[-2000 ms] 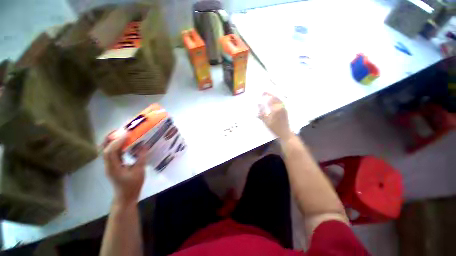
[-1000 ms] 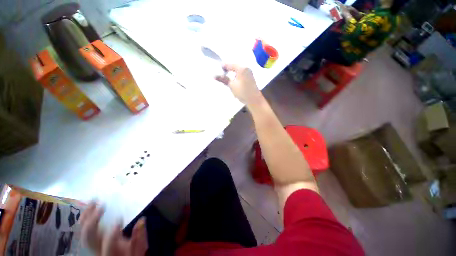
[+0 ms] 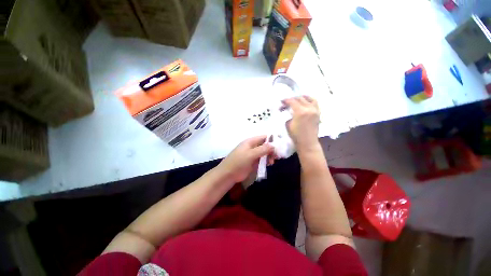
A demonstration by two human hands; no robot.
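My left hand [image 3: 250, 156] is at the table's front edge, its fingers pinching a narrow white strip [image 3: 262, 168] that hangs down. My right hand [image 3: 304, 118] is just to its right, fingers curled on pale, limp material [image 3: 282, 144] that spans between both hands. Its exact shape is washed out. Small black dots [image 3: 259, 115] lie in loose rows on the table, left of my right hand. A retail box [image 3: 172, 105] with orange top and printed side stands upright to the left, touched by neither hand.
Two orange boxes [image 3: 288, 35] stand at the back. A pale tape roll [image 3: 285, 82] is just beyond my right hand, another [image 3: 362, 16] farther off. A red, yellow and blue roll [image 3: 417, 83] is right. Brown cartons [image 3: 48, 64] stand left; a red stool [image 3: 385, 205] is lower right.
My left hand has let go of the retail box, now upright on the table. My right hand has come back from the far right, and both hands now meet at the white material.
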